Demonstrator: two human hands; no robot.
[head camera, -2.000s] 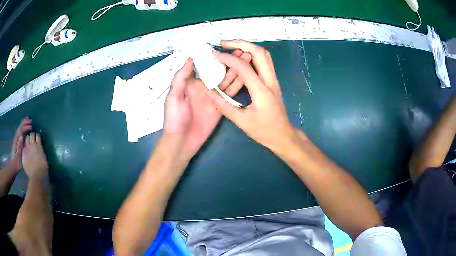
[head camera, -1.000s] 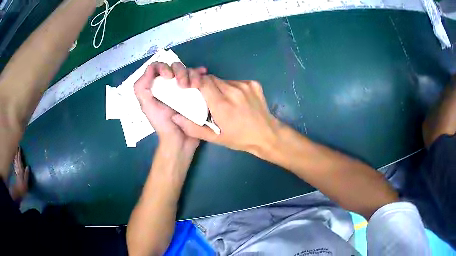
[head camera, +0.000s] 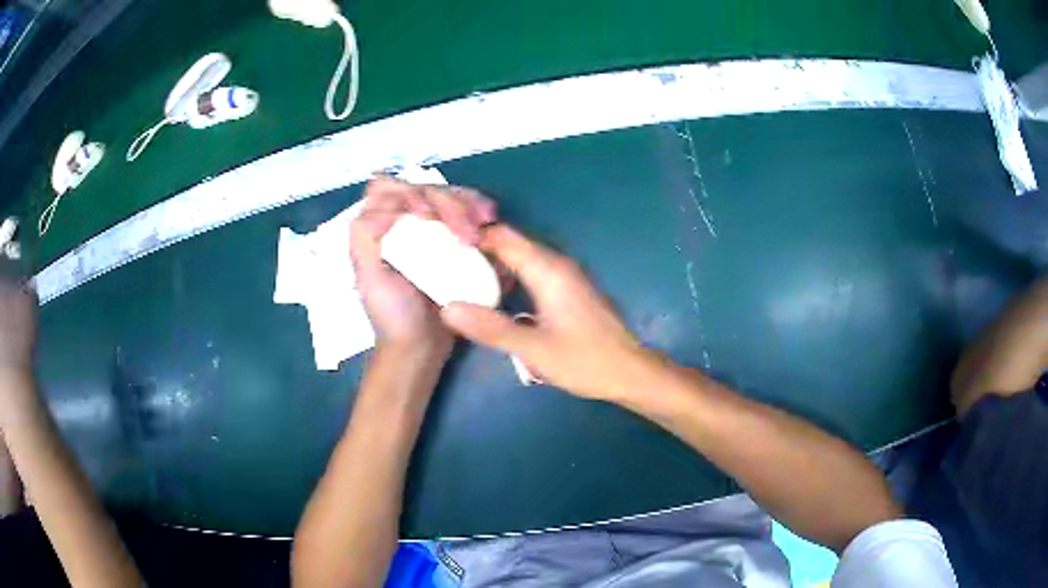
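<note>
A white oval device housing (head camera: 441, 262) is held between my two hands above the worktop. My left hand (head camera: 397, 270) is bare and wraps it from the left and far side, fingers curled over its far end. My right hand (head camera: 549, 310) holds its near right end between thumb and fingers. A piece of white strap (head camera: 523, 368) shows below my right hand; the rest of it is hidden. The white work sheet (head camera: 330, 284) lies under and left of my left hand, partly covered.
A worn white edge strip (head camera: 598, 101) separates the dark green worktop (head camera: 598, 459) from the green belt. Open devices (head camera: 221, 106) and a strapped white device (head camera: 305, 12) lie on the belt. Neighbours' arms (head camera: 58, 459) show at left and right. A white bundle (head camera: 1006, 124) lies far right.
The neighbour's arm that reached over the belt at left has drawn back. The view has shifted, showing more belt. My hands still hold the housing, with its broad face now turned up.
</note>
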